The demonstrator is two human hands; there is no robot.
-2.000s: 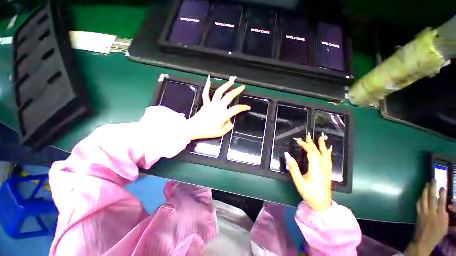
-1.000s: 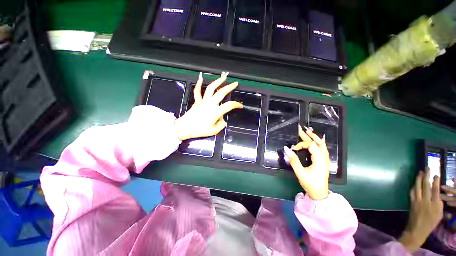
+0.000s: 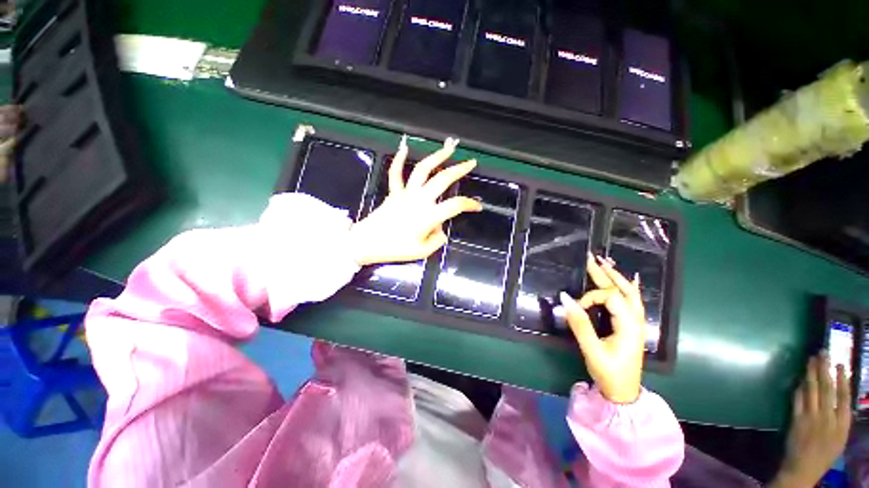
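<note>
A black phone tray [image 3: 429, 310] lies flat on the green bench with smartphones [image 3: 557, 257] side by side in its slots. Their screens are dark with bright reflections. My left hand [image 3: 405, 217] rests over the second phone from the left with fingers spread, covering its middle, and holds nothing. My right hand [image 3: 613, 334] is over the right part of the tray, at the fourth and fifth phones, thumb and index finger curled toward each other, other fingers apart. No object shows in it. Whether its fingertips touch the glass cannot be told.
Behind, a second tray [image 3: 441, 86] on a dark platform [image 3: 276, 95] holds phones showing "WELCOME". An empty tray [image 3: 71, 143] tilts at left, with part of a hand at its edge. A wrapped post [image 3: 781, 143] stands at right. Another person's hand [image 3: 819, 415] touches a lit phone at far right.
The thumb and index finger of my right hand have curled together since the earliest frame. My left hand has stayed over the second phone. The view has shifted slightly.
</note>
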